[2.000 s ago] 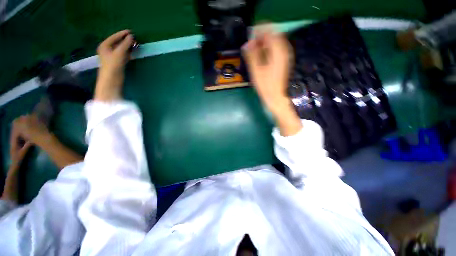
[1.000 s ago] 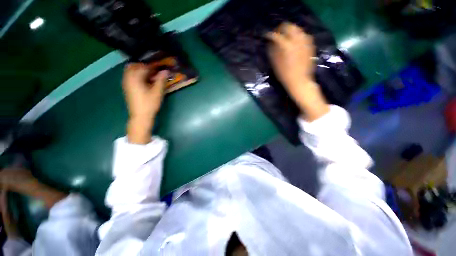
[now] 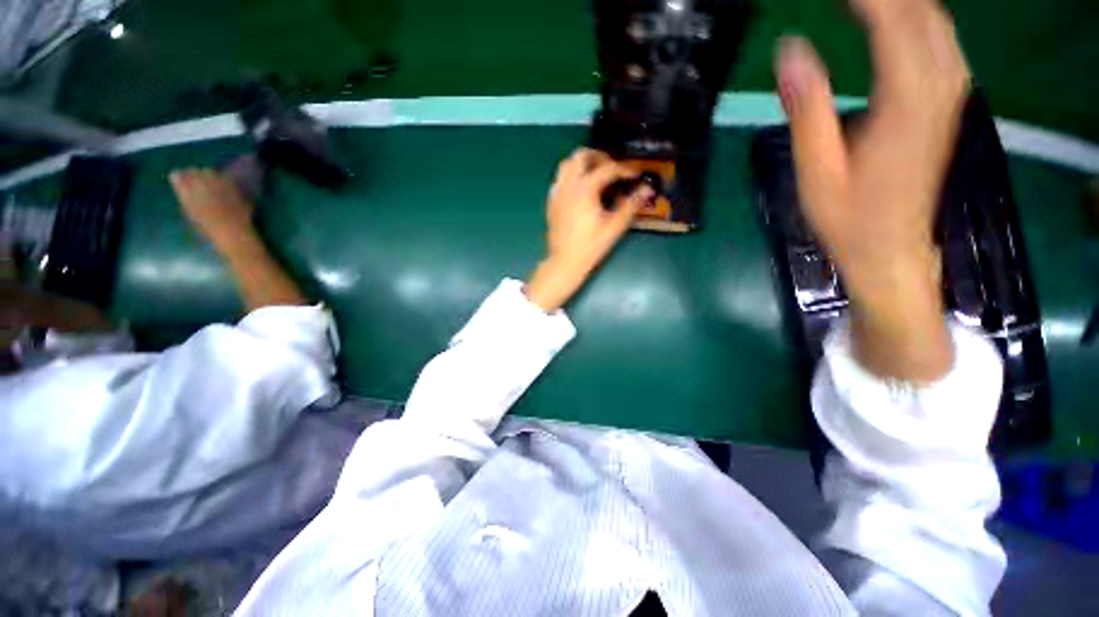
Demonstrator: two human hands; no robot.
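Note:
My left hand (image 3: 589,219) is at the orange fixture nest (image 3: 660,210) at the foot of the black press (image 3: 670,60). Its thumb and fingers pinch a small black round component (image 3: 619,191) at the nest's left side. My right hand (image 3: 886,169) is raised right of the press, large in view, with thumb and fingers apart and nothing seen in it. It partly covers the glossy black parts tray (image 3: 991,241). The press handle cannot be made out.
A neighbouring person's hand (image 3: 217,211) and white sleeves are at the left, near a dark angled object (image 3: 295,142). Another black tray (image 3: 87,229) lies farther left. Tiny dark pieces lie on the far green surface. A blue bin (image 3: 1051,504) is at the lower right.
The view has swung, so press and tray sit farther right. My left hand is still at the nest. My right hand has come up off the tray, closer to the camera, its fingers spread.

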